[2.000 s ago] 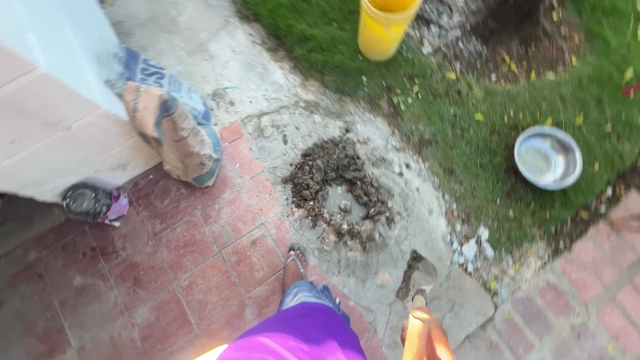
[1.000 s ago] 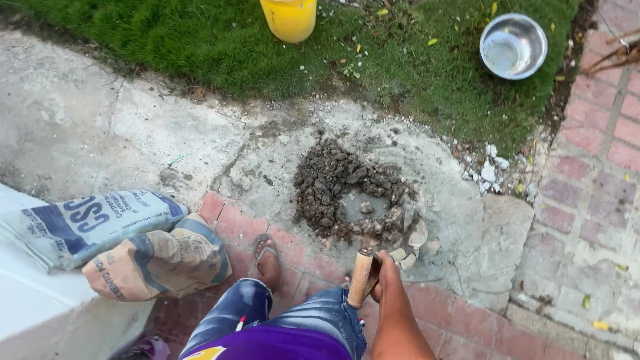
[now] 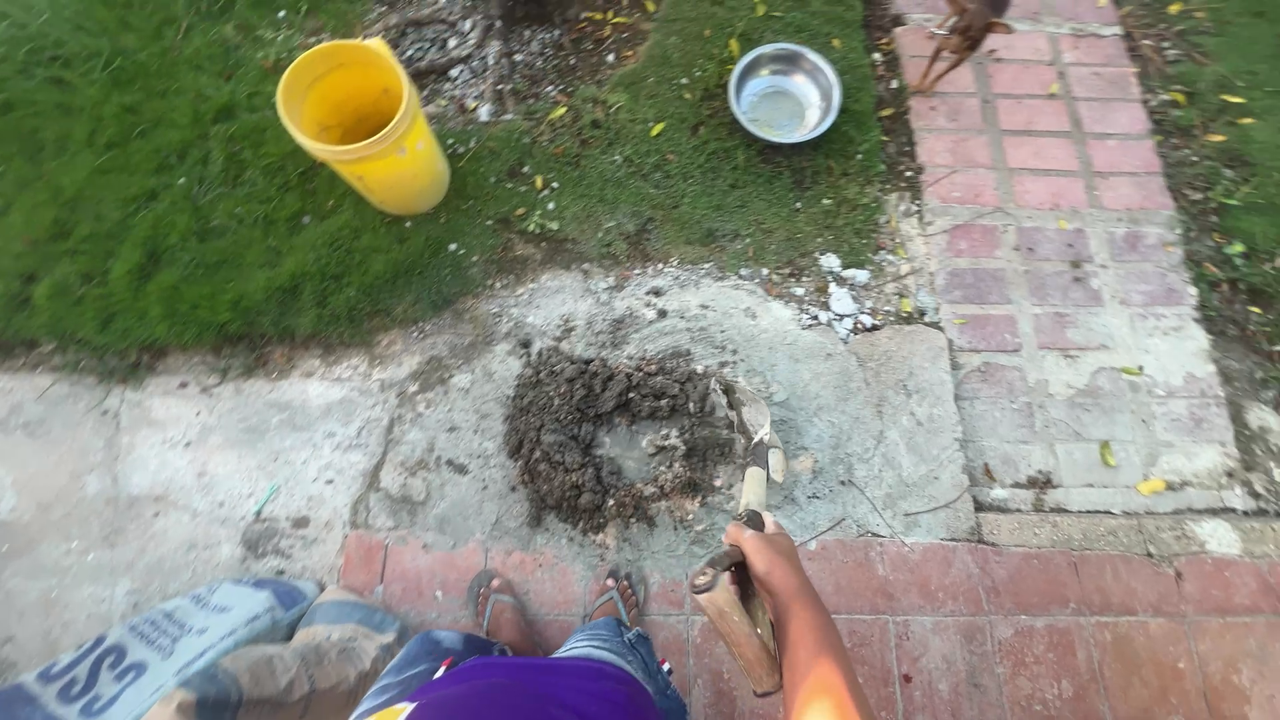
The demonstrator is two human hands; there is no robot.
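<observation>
My right hand (image 3: 765, 550) is closed around the wooden handle of a shovel (image 3: 752, 490), near its grip end. The shovel's mud-coated metal blade (image 3: 748, 408) rests at the right edge of a ring of dark wet mortar mix (image 3: 570, 430) on the concrete. Greyish water (image 3: 628, 452) and lumps lie in the middle of the ring. My left hand is not in view.
A yellow plastic bucket (image 3: 400, 160) and a metal basin (image 3: 785, 95) stand on the grass. A cement bag (image 3: 165, 640) and a brown sack (image 3: 300, 655) lie at lower left. A dog (image 3: 965, 30) stands on the brick path. White rubble (image 3: 842, 300) lies beyond the slab.
The shovel blade has moved up against the right side of the mortar ring; two seconds ago it lay on the concrete apart from it. The dog has come into view.
</observation>
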